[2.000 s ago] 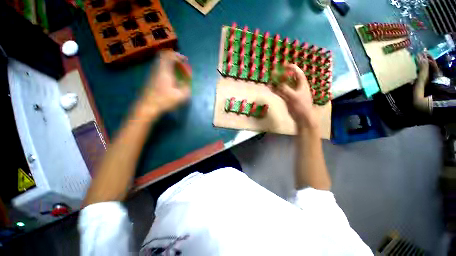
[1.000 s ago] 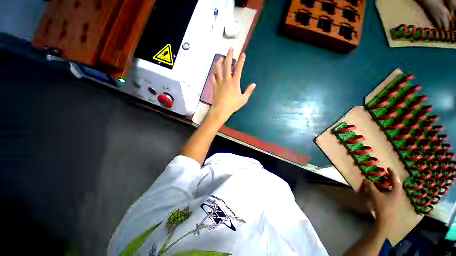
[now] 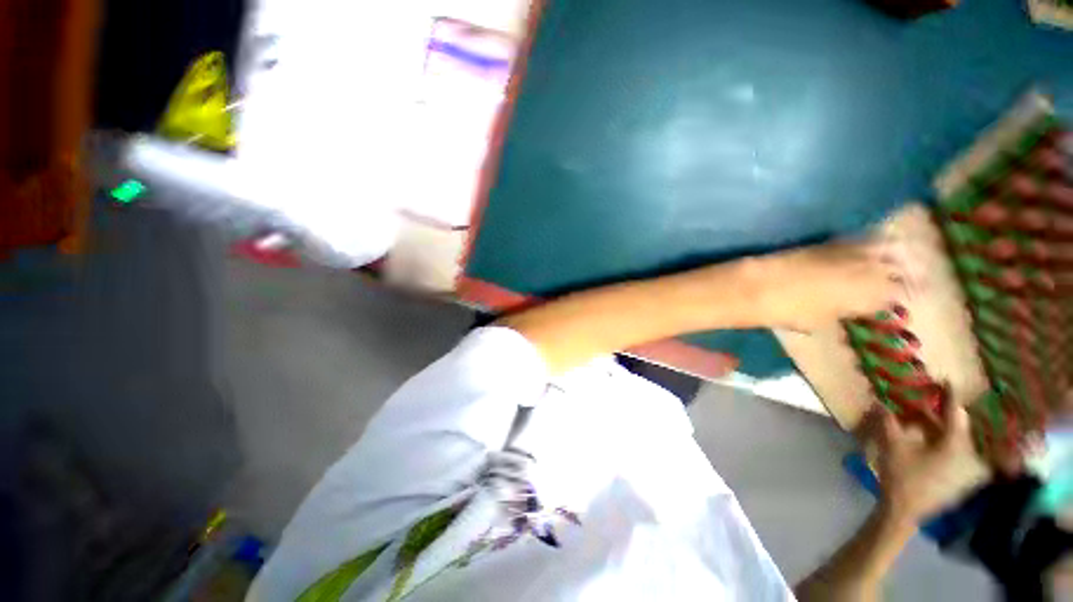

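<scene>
A short row of board assemblies (image 3: 890,359), green with red parts, lies on a tan cardboard sheet (image 3: 824,362) at the right. My left hand (image 3: 841,285) reaches across to the upper end of this row; its fingers are blurred. My right hand (image 3: 915,456) is at the lower end of the row, with its fingertips at the last boards. The blur hides whether either hand grips a board. Dense rows of more assemblies (image 3: 1021,253) lie on the cardboard to the right.
A white machine (image 3: 318,129) with a yellow warning label (image 3: 202,108) stands at the left. A bright smartphone (image 3: 465,94) lies on the ledge beside it. The green bench mat (image 3: 659,129) has a reddish-brown edge (image 3: 494,296). An orange-brown block (image 3: 41,129) is at the far left.
My left hand has left the smartphone and moved right to the short row. The smartphone's screen has turned from dark to bright. My right hand stays at the row's lower end.
</scene>
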